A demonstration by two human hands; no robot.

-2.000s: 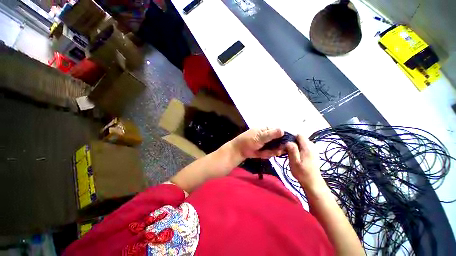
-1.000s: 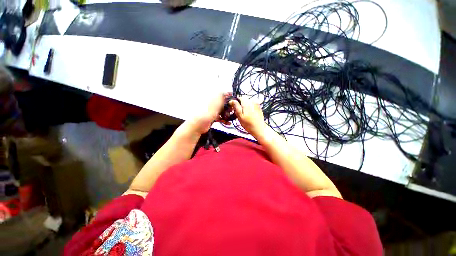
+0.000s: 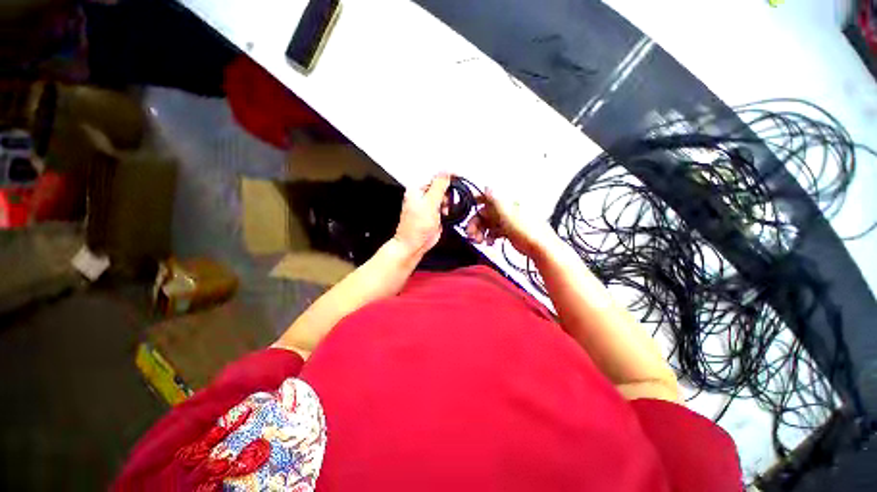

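Observation:
My left hand [image 3: 423, 215] holds a small coiled black cable bundle [image 3: 460, 200] over the front edge of the white bench. My right hand [image 3: 492, 219] is at the right side of the coil, with its fingers bent; whether it grips the cable is too blurred to tell. The coil forms an open ring, with white showing through its middle. A loose pile of black cables [image 3: 673, 279] lies on the bench to the right, across the dark grey strip. Short black ties [image 3: 560, 60] lie on the strip farther back.
A smartphone [image 3: 314, 35] lies near the bench edge. An open carton [image 3: 264, 215] with black contents stands on the floor left of my hands. A red shape [image 3: 264, 104] is behind it. More brown cartons [image 3: 130, 207] are at the left.
The view has swung left and back, so the bench runs diagonally again. The bundle, bunched up in my hands before, now shows as an open ring, with my right hand at its side.

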